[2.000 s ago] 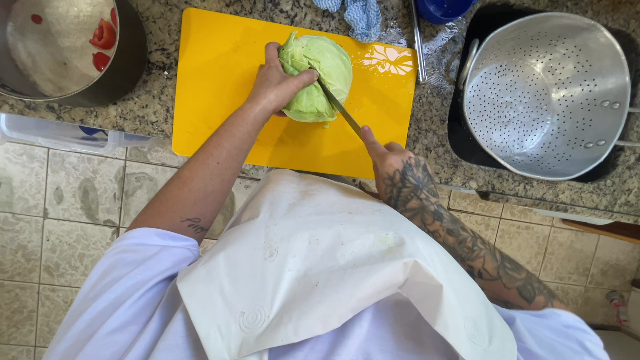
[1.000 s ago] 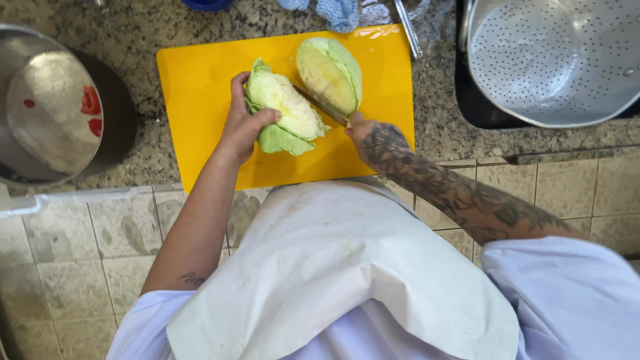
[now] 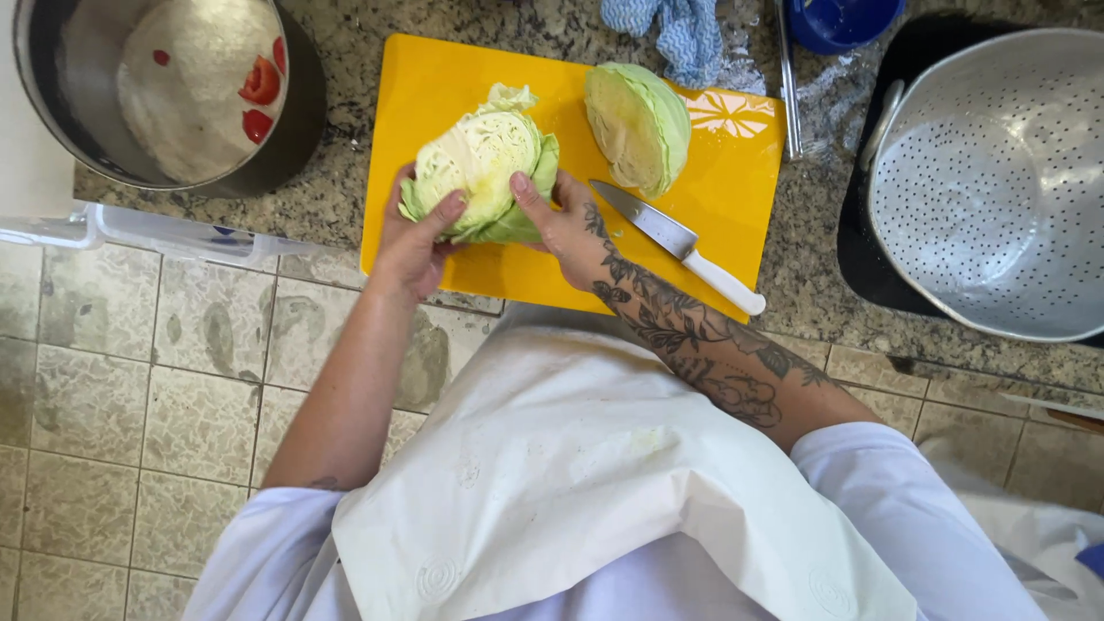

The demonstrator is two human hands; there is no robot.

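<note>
Half a green cabbage (image 3: pixel 483 164) is held between my two hands over the left part of the yellow cutting board (image 3: pixel 716 216), its pale cut face up. My left hand (image 3: pixel 423 237) grips its lower left edge, thumb on the cut face. On its right side is my right hand (image 3: pixel 561 220), also with the thumb on top. The other cabbage half (image 3: pixel 638 129) rests on the board to the right, cut face turned left. Below that half lies a kitchen knife (image 3: pixel 681 246) with a white handle, touched by neither hand.
A deep metal pot (image 3: pixel 297 112) with red vegetable pieces stands at the left. On the right is a perforated aluminium colander (image 3: pixel 957 198). Behind the board are a blue and white cloth (image 3: pixel 690 39), a blue bowl (image 3: pixel 845 21) and a metal utensil (image 3: pixel 788 86) on the granite counter (image 3: pixel 345 78).
The cabbage was whole two seconds ago and is now in two halves. My right hand has let go of the knife and taken hold of the left half.
</note>
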